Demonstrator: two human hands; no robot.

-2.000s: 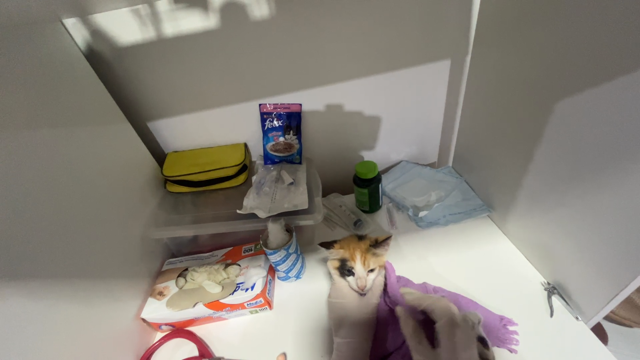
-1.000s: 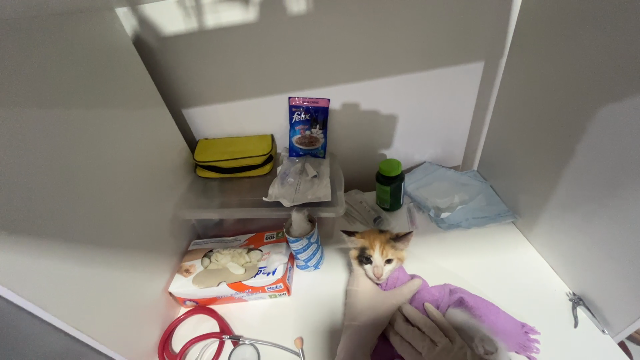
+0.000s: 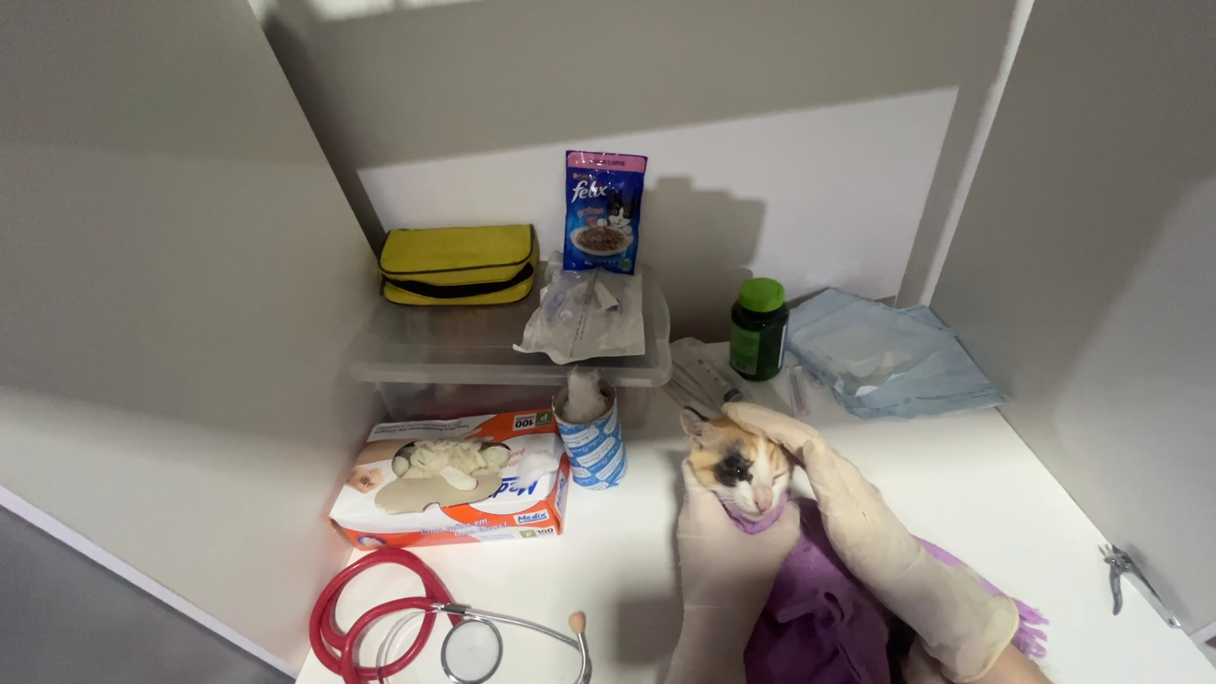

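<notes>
A calico kitten [image 3: 753,470] with a dark patch around one eye is wrapped in a purple fringed cloth [image 3: 817,608], only its head showing. Below its chin and cheek, my left hand [image 3: 727,546] in a pale latex glove holds the kitten. The gloved right hand [image 3: 836,494] lies over the side and top of its head, fingers across one ear, with the forearm over the cloth. The kitten's eyes look narrowed or closed. Its body is hidden by the cloth and hands.
Around it are a glove box [image 3: 456,518], red stethoscope [image 3: 380,608], blue-white roll [image 3: 594,451], green-capped bottle [image 3: 758,332], packaged syringes [image 3: 698,370], blue pads [image 3: 893,356] and nail clippers [image 3: 1126,575]. A plastic bin [image 3: 408,356] bears a yellow case [image 3: 459,261] and a Felix pouch [image 3: 605,214].
My right hand has moved from the cloth up onto the kitten's head. The purple cloth now lies close under its chin, with my left hand still beside the neck.
</notes>
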